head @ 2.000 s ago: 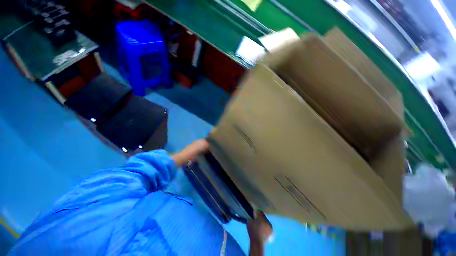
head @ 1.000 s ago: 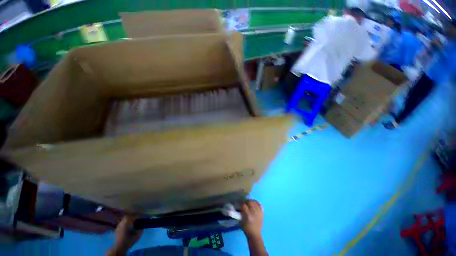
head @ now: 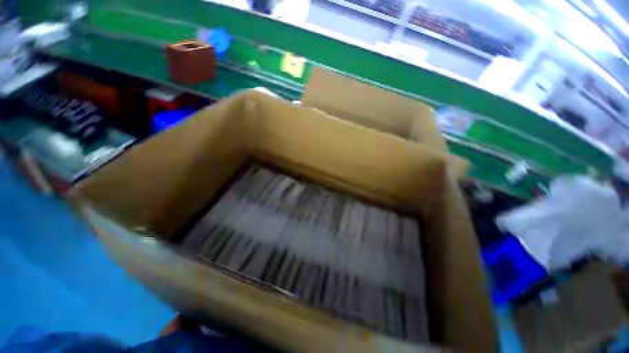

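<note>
A large open brown carton (head: pixel 331 148) fills the middle of the view, close in front of me and tilted by the camera angle. Inside, thin whitish pieces (head: pixel 310 238) stand on edge in tight rows, blurred. A small part of my left hand (head: pixel 171 325) shows at the bottom edge, below the carton's near wall; what it holds is hidden. My blue sleeve is at the bottom left. My right hand is not in view.
A green bench (head: pixel 131 58) runs behind the carton, with a small reddish-brown box (head: pixel 191 62) on it. A person in white (head: pixel 572 217) is at the right by a blue stool (head: pixel 512 267) and another carton (head: pixel 583 314). Blue floor shows at the left.
The view has swung left and closer over the carton, showing more of its rows. The trolley handle and my right hand have left the view; my left hand is now mostly hidden.
</note>
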